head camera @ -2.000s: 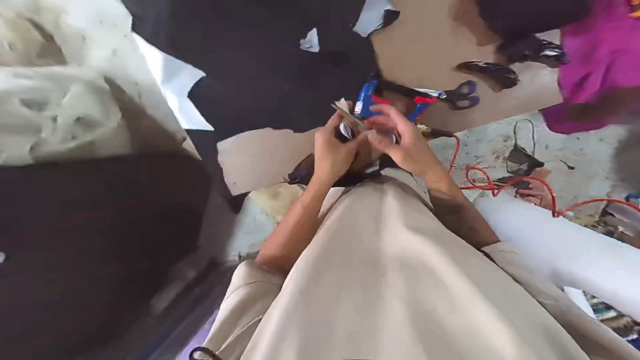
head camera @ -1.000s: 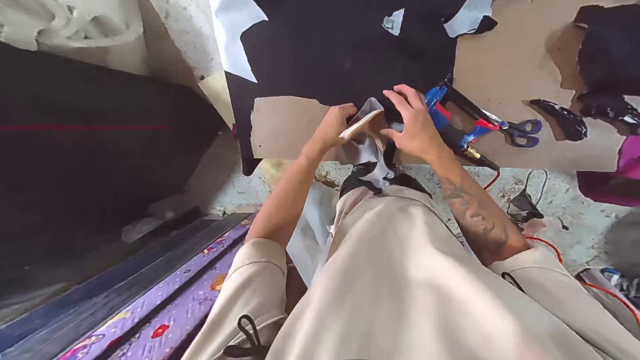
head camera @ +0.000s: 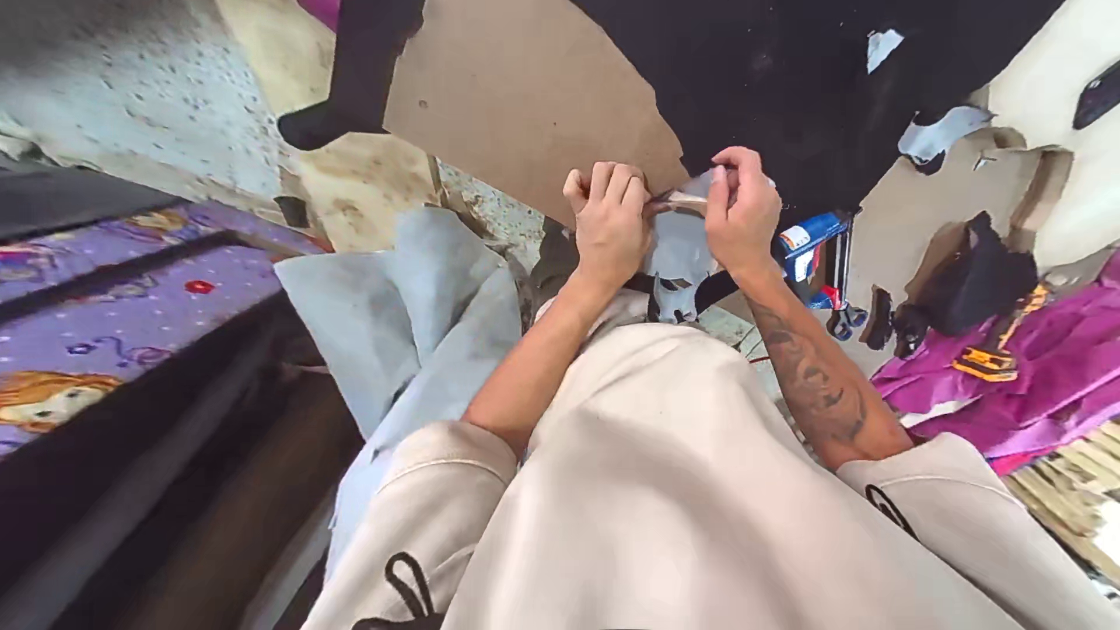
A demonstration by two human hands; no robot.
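Between my hands is a piece of grey material (head camera: 681, 243) with a pale edge, hanging down over my lap. My left hand (head camera: 612, 219) has its fingers curled on the left end of that edge. My right hand (head camera: 742, 210) pinches the right end between thumb and fingers. Below them, a black strip and a cut lower part of the piece show near my shirt. Just right of my right wrist lies a blue and red object (head camera: 812, 234), perhaps a tool or package. What my curled fingers cover is hidden.
Black sheet material (head camera: 752, 79) and brown board (head camera: 525, 96) lie ahead. Scissors handles (head camera: 847, 322), black scraps and a yellow tool (head camera: 987, 363) on purple material (head camera: 1032, 367) are at the right. Grey sheeting (head camera: 367, 324) hangs at the left, beside purple printed fabric (head camera: 175, 297).
The view has swung strongly. My hands have stayed close together at the grey piece. My right hand's fingers, spread one second ago, are now closed on its edge.
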